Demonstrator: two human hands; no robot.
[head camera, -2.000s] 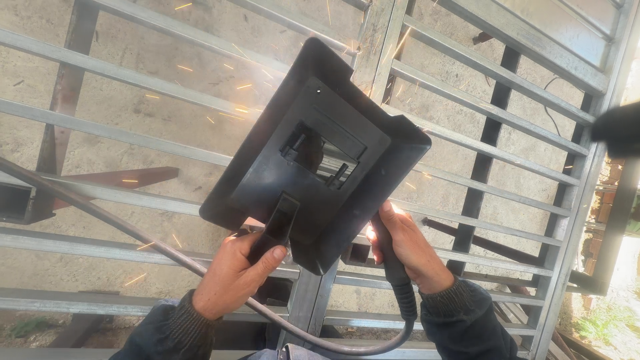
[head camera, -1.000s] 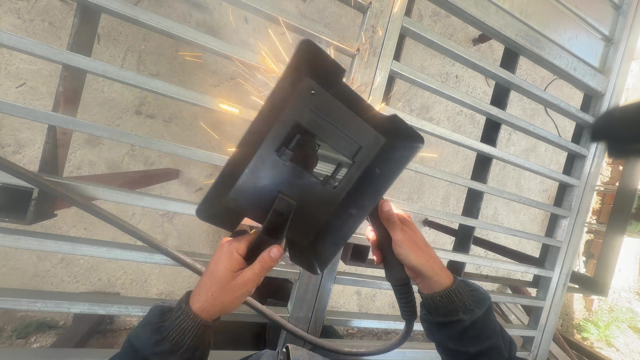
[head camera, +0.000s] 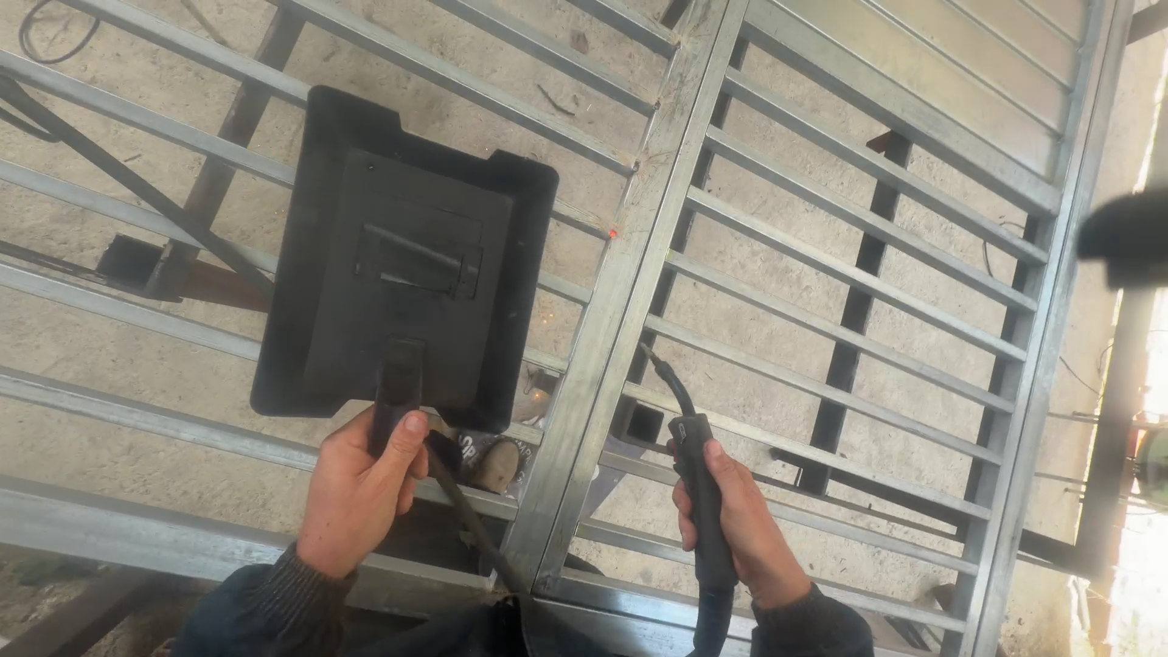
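Note:
My left hand (head camera: 365, 493) grips the handle of a black hand-held welding shield (head camera: 429, 228), raised over the left part of a galvanized metal frame of slats (head camera: 630, 301). A viewing window (head camera: 420, 255) is set in the shield's middle. My right hand (head camera: 735, 520) holds a black welding torch (head camera: 703, 493), its thin curved neck pointing up and left near the frame's central uprights. A small orange glowing weld spot (head camera: 613, 234) shows where a slat meets the left central upright, well above the torch tip.
Dark steel supports (head camera: 858, 319) lie beneath the frame on a concrete floor (head camera: 776, 246). A cable (head camera: 137, 182) runs in from the left and passes behind the shield. A shoe (head camera: 497, 465) shows below the slats. A dark blurred object (head camera: 1127, 237) is at the right edge.
The flying sparks have stopped. My left hand has moved the shield left and turned it more upright. The torch has moved away to the right of the shield, so its tip now shows.

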